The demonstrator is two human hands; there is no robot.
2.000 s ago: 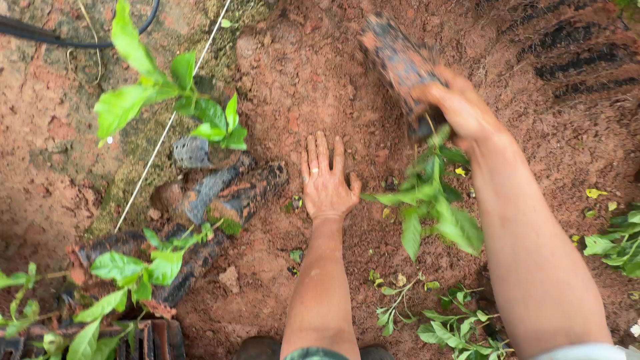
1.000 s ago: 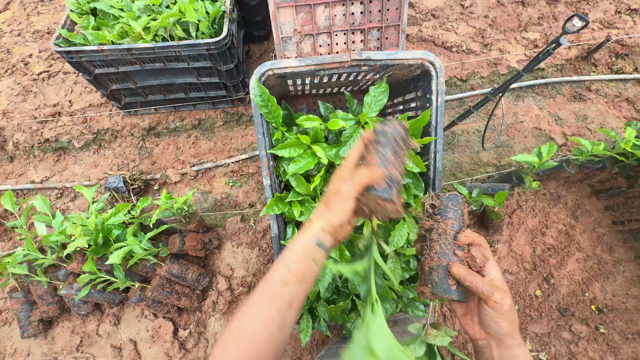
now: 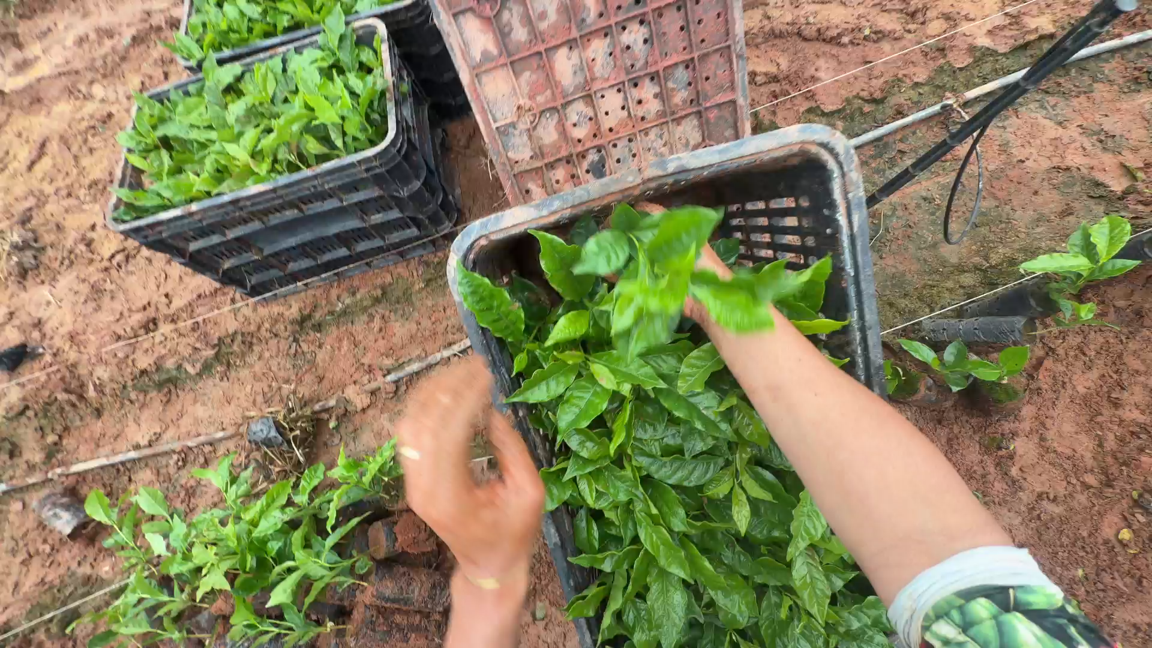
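Observation:
A black plastic crate (image 3: 864,261) full of leafy green seedlings (image 3: 666,459) stands in the middle of the view. My right hand (image 3: 679,261) reaches down into its upper part, largely hidden behind the leaves of a blurred seedling (image 3: 666,270), so what its fingers hold does not show. My left hand (image 3: 472,477) is blurred by motion just outside the crate's left wall, its fingers apart and nothing in them. To the left of that hand, more seedlings (image 3: 243,549) lie on the soil with their dark, muddy root bags (image 3: 405,585).
Stacked black crates (image 3: 297,225) of seedlings stand at the upper left, beside a mud-stained red crate (image 3: 603,90). A dark pole (image 3: 999,108) with a cable loop leans at the right. A thin pipe (image 3: 171,447) and strings cross the soil. Other bagged seedlings (image 3: 967,364) line the right edge.
A second ago both hands held bagged seedlings over the crate. Now my left hand is empty at the crate's left side, and my right hand has moved into the crate among the leaves.

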